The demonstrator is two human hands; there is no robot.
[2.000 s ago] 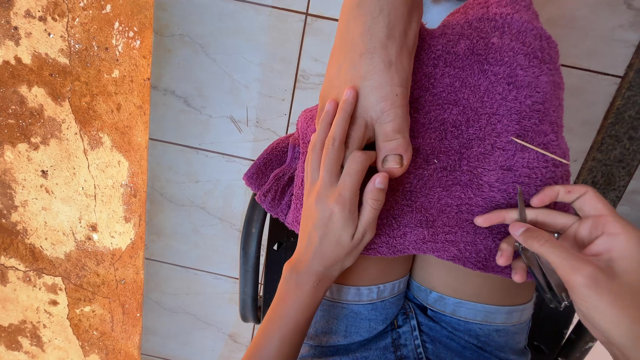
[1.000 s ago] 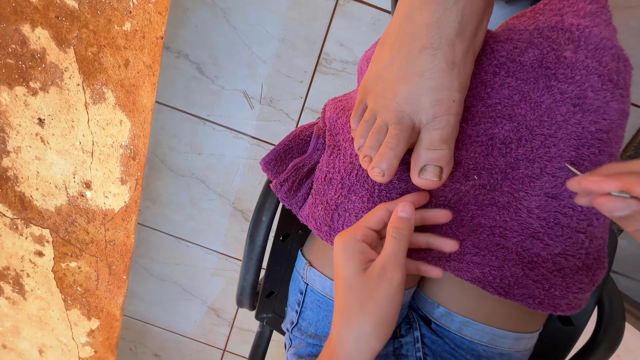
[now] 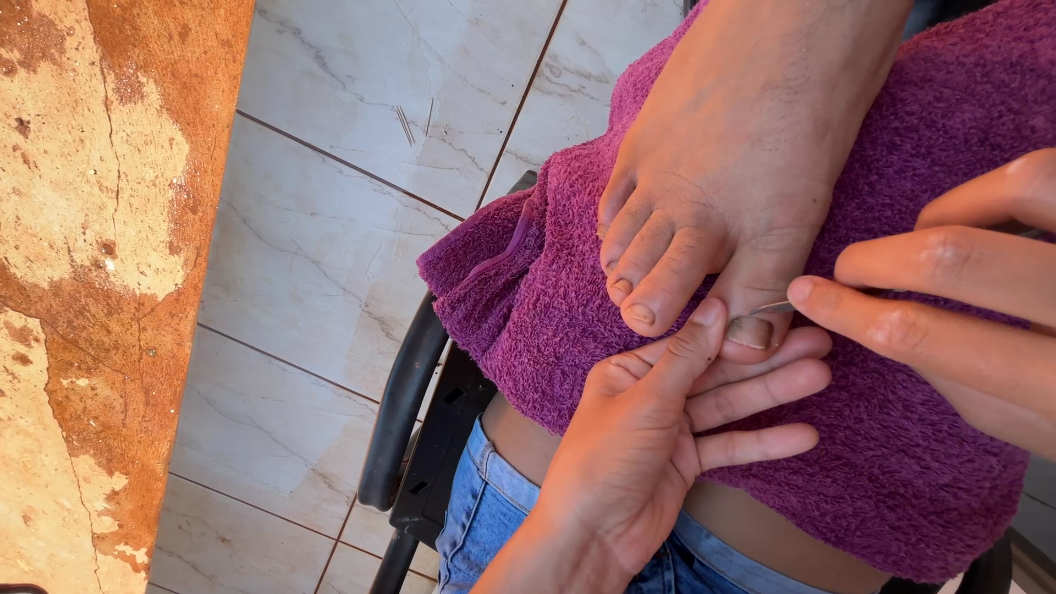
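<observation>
A person's bare foot [image 3: 734, 148] rests on a purple terry towel [image 3: 874, 462] spread over my lap. My left hand [image 3: 660, 421] holds its big toe [image 3: 763, 289], the thumb on the toe's inner side and fingers beneath and past the tip. From the right, my right hand [image 3: 949, 305] grips a thin metal nail tool [image 3: 774, 308], whose tip touches the skin at the base of the big toenail [image 3: 751, 332]. Most of the tool is hidden by my fingers, so its exact kind cannot be told.
Under the towel are the black frame of a chair [image 3: 417, 404] and denim shorts [image 3: 503, 487]. Marbled floor tiles [image 3: 305, 272] lie to the left, with several thin slivers [image 3: 404, 124] on them. A worn orange and cream surface [image 3: 107, 272] runs along the left edge.
My left hand has come to hold the big toe, and my right hand has brought the tool to its nail. The wooden stick on the towel two seconds ago is no longer visible.
</observation>
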